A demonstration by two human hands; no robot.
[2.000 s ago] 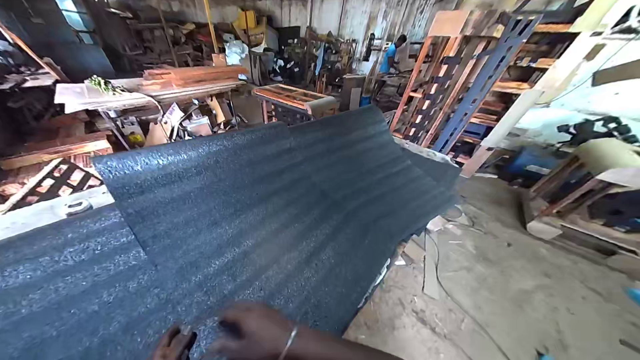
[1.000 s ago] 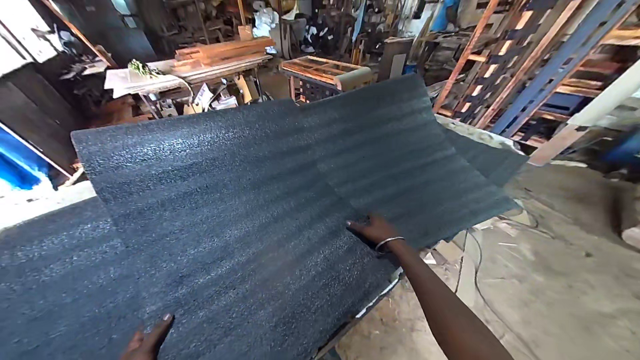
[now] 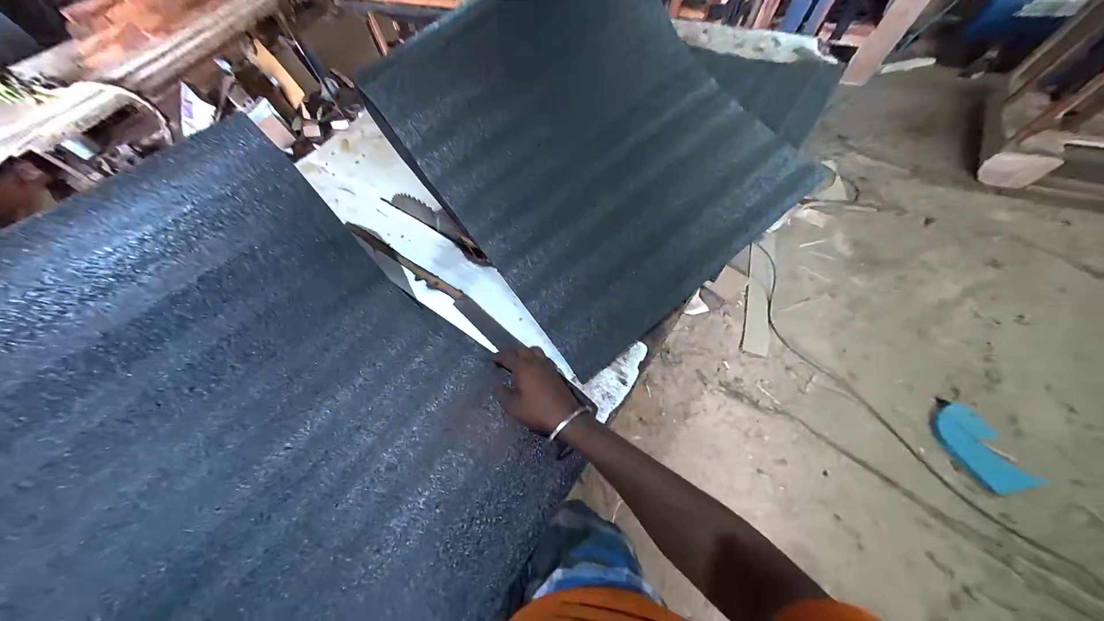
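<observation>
Two dark, textured sheets lie over a table saw's pale top. My right hand (image 3: 536, 392), with a light bangle at the wrist, is on the edge of the left sheet (image 3: 259, 388), near the lower end of the gap between the sheets; its fingers are bent at that edge, and whether they pinch it is unclear. Beyond the gap lies the right sheet (image 3: 586, 164), its far part rising. In the gap show the saw table top (image 3: 366, 168), a toothed circular saw blade (image 3: 417, 207) and a long dark slot. My left hand is out of view.
A cable (image 3: 802, 349) runs across the dusty floor at the right, past offcut strips (image 3: 757, 310) and a blue scrap piece (image 3: 983, 448). Boards and scraps (image 3: 285, 78) are piled at the upper left. A wooden frame (image 3: 1026, 129) stands at the upper right.
A gap now separates the sheets, which overlapped or met before, and the saw blade shows in it. My left hand has left the view. The view has turned downward.
</observation>
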